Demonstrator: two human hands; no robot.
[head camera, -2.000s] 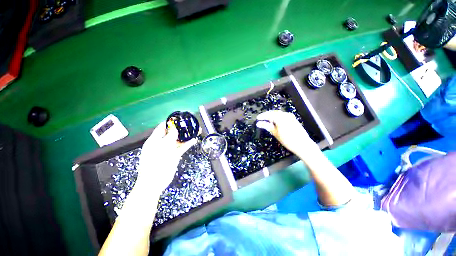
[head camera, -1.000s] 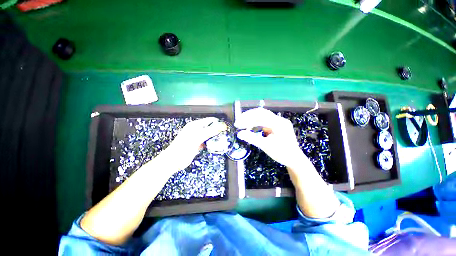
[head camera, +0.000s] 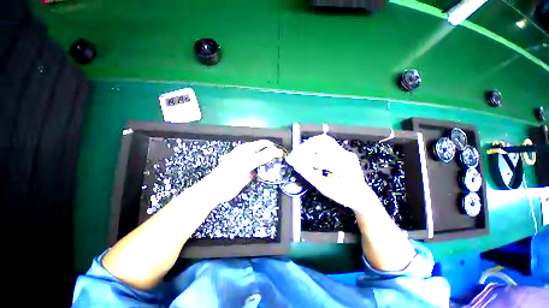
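Observation:
My left hand (head camera: 245, 167) holds a round unit (head camera: 273, 171), its silver face up, above the right side of the left tray. My right hand (head camera: 325, 165) is at the unit's right edge with its fingertips closed together; whether a small part is between them is hidden. A second round disc (head camera: 294, 186) lies below the fingers at the border of the two trays. The left tray (head camera: 207, 249) holds small silver-white parts (head camera: 180, 174). The middle tray (head camera: 354, 236) holds small glossy black parts (head camera: 385, 180).
Several silver-faced units (head camera: 471, 179) lie in the far-right tray (head camera: 445, 210). A white digital counter (head camera: 180, 107) sits above the left tray. Dark discs, one at the belt's left (head camera: 207, 52), stand spaced on the green belt (head camera: 337, 54). A black ribbed stack (head camera: 36, 168) is at left.
The unit moved from up at the left, two seconds ago, down between both hands. My right hand left the black parts and came to the unit. The view has turned.

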